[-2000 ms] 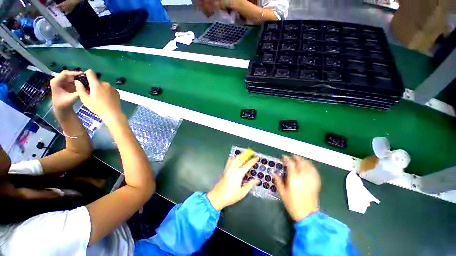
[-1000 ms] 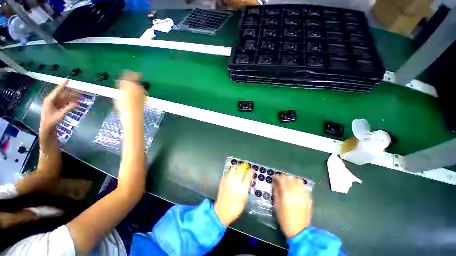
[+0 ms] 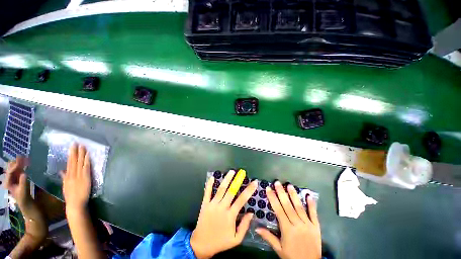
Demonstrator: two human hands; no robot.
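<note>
A clear tray point(image 3: 260, 203) with rows of round black parts lies on the dark green bench top. My left hand point(image 3: 221, 215) lies flat on its left part, fingers spread, with a yellow finger cot point(image 3: 237, 182) on one finger. My right hand point(image 3: 293, 222) lies flat on its right part, fingers spread. Both palms face down and hide much of the tray. Neither hand grips anything. Black device units lie spaced along the green belt, one of them point(image 3: 246, 106) straight ahead beyond the white rail.
Stacked black trays point(image 3: 308, 43) stand across the belt. A white scrap point(image 3: 352, 195) and a translucent white bottle or cup point(image 3: 404, 169) are on the right. At left, a neighbour's hand point(image 3: 77, 177) rests on bubble-textured packaging point(image 3: 101, 152), near a parts tray point(image 3: 18, 129).
The view has tilted down and moved closer. My fingers have spread flat over the tray. More units show on the belt. The neighbour's hand has come down from the belt onto the packaging.
</note>
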